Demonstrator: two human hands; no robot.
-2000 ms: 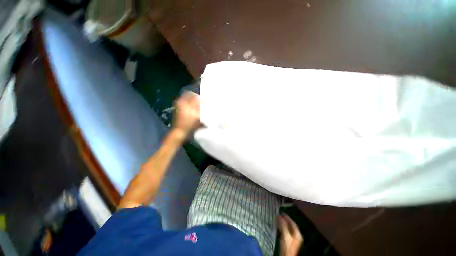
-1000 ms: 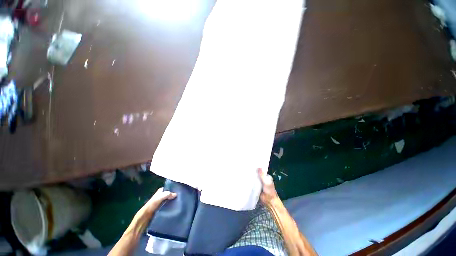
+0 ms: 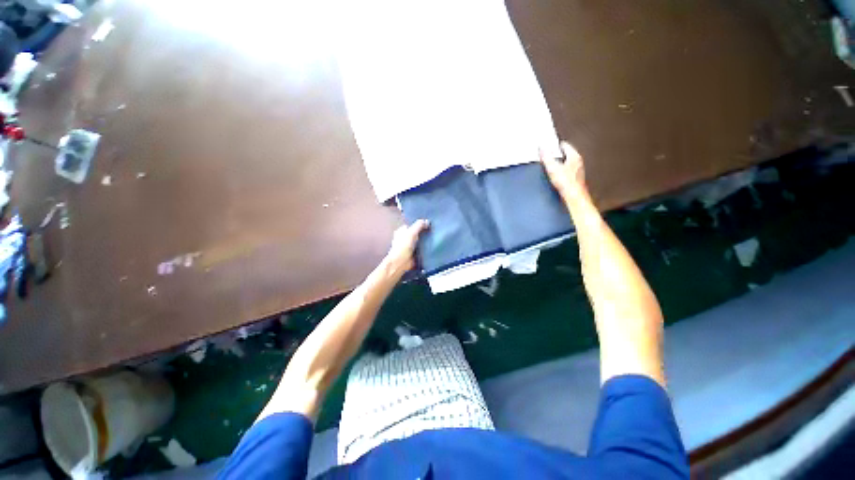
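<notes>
A long folded white cloth (image 3: 441, 84) lies on the brown cutting table (image 3: 234, 178) and runs away from me. At its near end a dark grey-blue fabric band (image 3: 487, 211) shows, folded, with a thin white edge below it at the table's front edge. My left hand (image 3: 407, 246) holds the left side of the grey-blue band, thumb on top. My right hand (image 3: 565, 171) holds the right side, where the white cloth meets the band. The fingers under the fabric are hidden.
A small clear-and-white block (image 3: 77, 156) sits on the table at the left, with tools and clutter at the far left edge. An off-white bucket (image 3: 112, 417) lies low at the left. Scraps litter the green floor (image 3: 412, 314). A pale blue covering (image 3: 741, 309) runs along the right.
Both hands have moved forward to the table's edge, carrying the band with them. Two seconds ago one hand was at the white cloth's end and the other hung low, off the cloth.
</notes>
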